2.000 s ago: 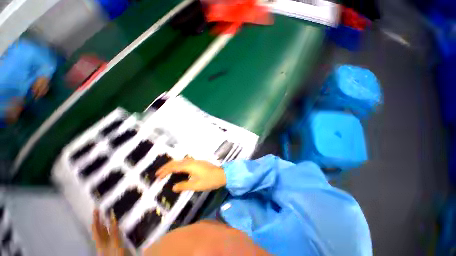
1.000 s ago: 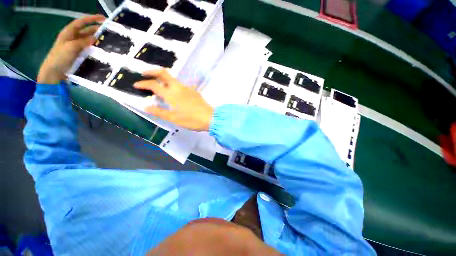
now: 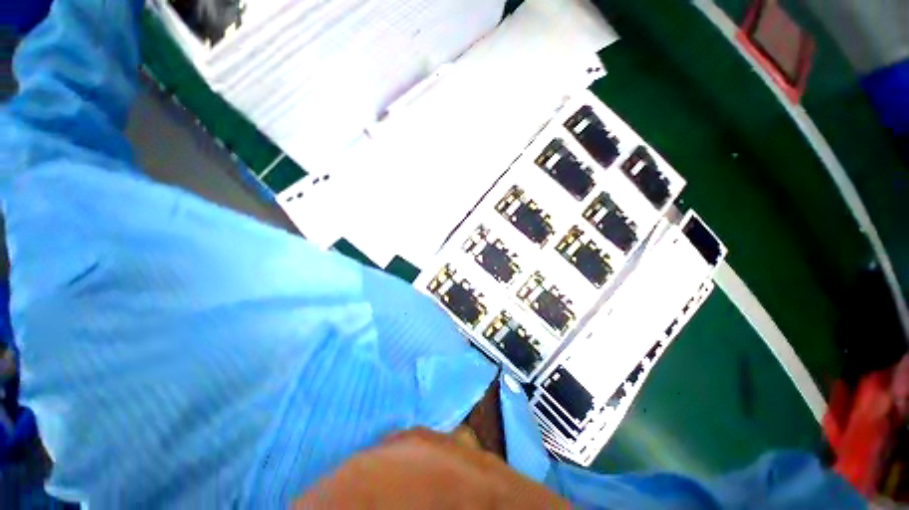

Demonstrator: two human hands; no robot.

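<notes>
A white compartment tray [image 3: 554, 235] with two columns of pockets lies right of centre, tilted in the view. Its pockets hold several dark circuit boards [image 3: 566, 167], many with gold or pale spots. A second white tray stack [image 3: 638, 309] lies along its right side, with a dark rectangle at each end. Blank white sheets or empty trays [image 3: 468, 149] lie to its left. Neither of my hands is in the picture: the left sleeve runs off the upper left edge, the right sleeve along the bottom right edge.
A tall tray stack [image 3: 359, 75] with ridged edges stands at the upper left, a dark board [image 3: 211, 15] showing at its end. The bench has a green mat [image 3: 698, 129]. A red-framed item [image 3: 777, 50] lies at the upper right and a red blurred thing [image 3: 862, 428] at the right edge.
The view has swung right, so the working tray now shows fully. Both hands, earlier at the tall stack on the left, have left the picture. My right sleeve no longer crosses the trays.
</notes>
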